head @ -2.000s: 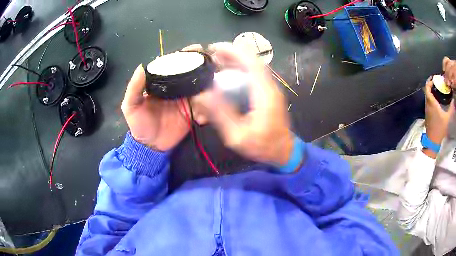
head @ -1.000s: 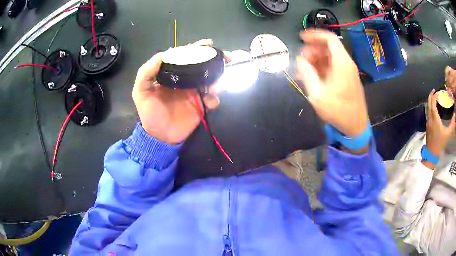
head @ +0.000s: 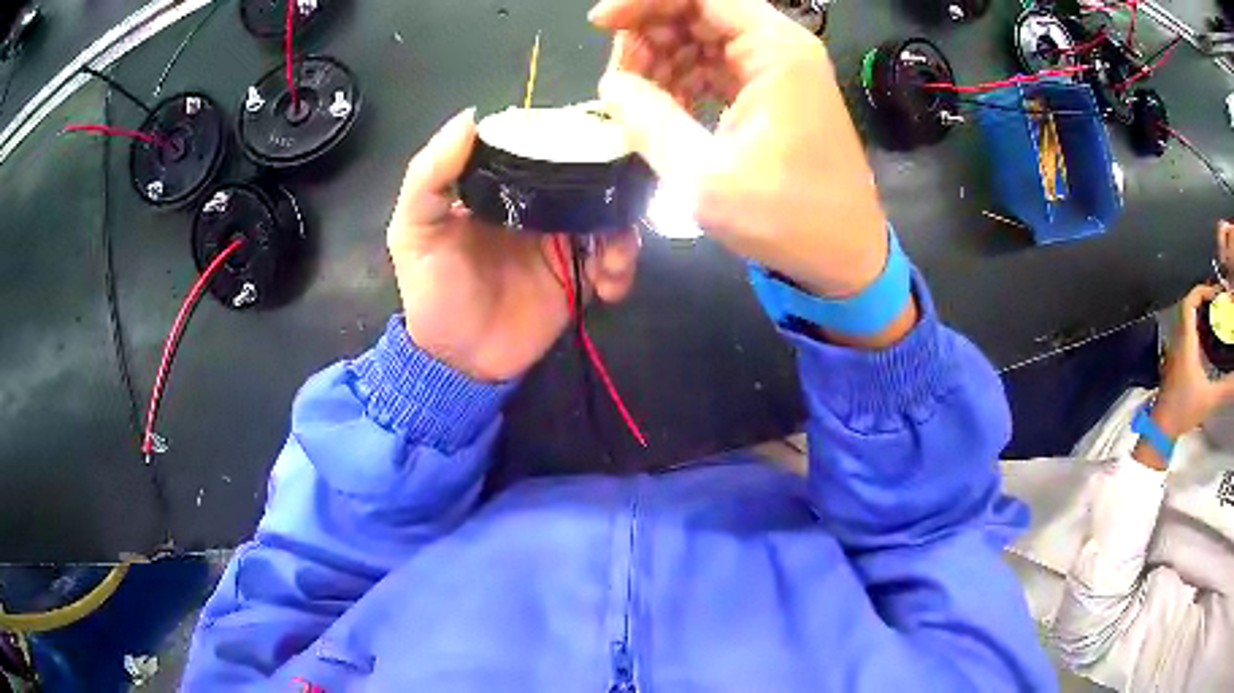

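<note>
My left hand holds a black round housing by its side, with its pale face disc up. Red and black lead wires hang below it. A thin tan stick stands up behind the housing's far edge. My right hand, with a blue wrist band, is just right of the housing, fingers bent and raised; whether it holds anything cannot be told. A glaring white disc shows partly under my right hand, beside the housing.
Several black units with studs and red wires lie at the left. A blue parts bin of tan sticks and a green-rimmed unit are at the upper right. A neighbouring person's hand holds a unit at far right.
My right hand moved from beside the housing out to the right, then back left and farther up the bench. My left hand still holds the housing. The view shifted, so bench items appear moved.
</note>
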